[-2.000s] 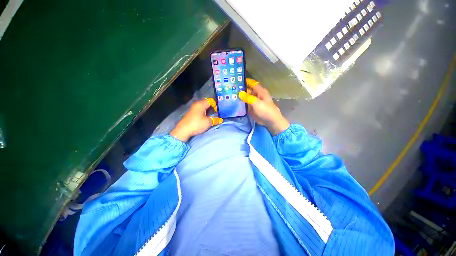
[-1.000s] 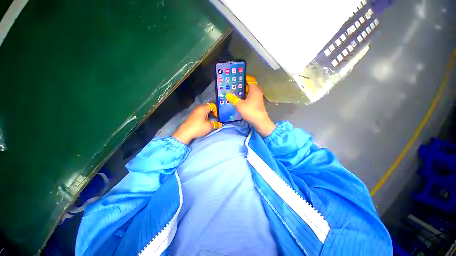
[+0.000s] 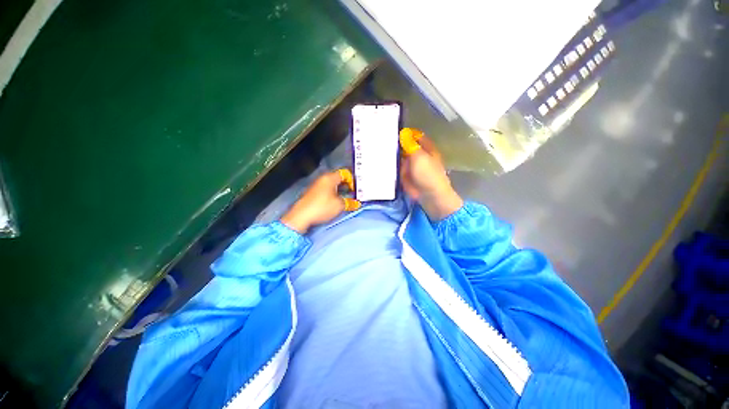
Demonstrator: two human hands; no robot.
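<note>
A smartphone with a dark edge stands upright in the picture over my lap. Its screen is bright white with a column of small marks at its left side. My left hand holds its lower left edge, with yellow-orange finger cots on the fingertips. My right hand is at the phone's right edge, its cot-covered thumb and finger beside the edge and off the screen. Whether its hidden fingers touch the phone I cannot tell. Both wrists are in blue elastic cuffs.
A green bench fills the left, its edge running diagonally past my left arm. A large white tray with rows of small slots juts in at the top right. Grey floor with a yellow line and blue objects lie at the right.
The phone screen has gone from rows of app icons to a white page. My right thumb has moved off the screen to the right edge.
</note>
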